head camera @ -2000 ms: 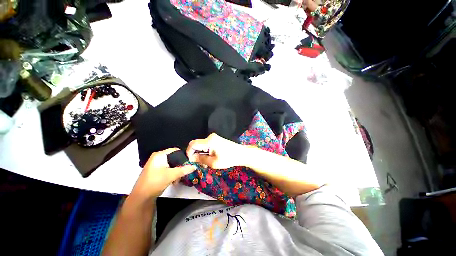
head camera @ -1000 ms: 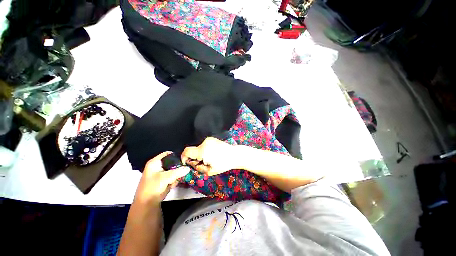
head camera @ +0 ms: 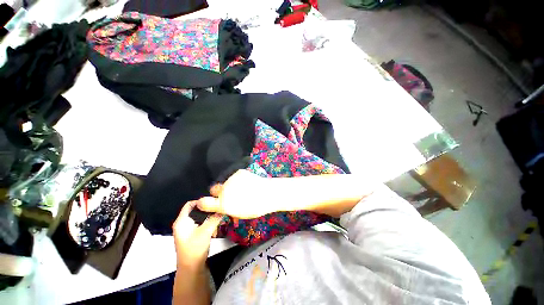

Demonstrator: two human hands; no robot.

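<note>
A black garment with a bright floral lining lies on the white table and reaches the wearer's lap. My left hand pinches the garment's black edge beside the floral cloth. My right hand is closed at the same edge, its fingertips touching the left hand's. Any needle or thread at the fingertips is too small to see. A white dish of small dark round pieces, with a red stick in it, sits on a brown board at the left.
A second black and floral garment lies beyond the work. Clear plastic bags and dark cloth are at the left. A red item is at the far edge. A wooden stool stands on the floor at right.
The view has turned, so the table things appear shifted left and the stool shows more. My right hand has moved in closer to my left at the garment's edge.
</note>
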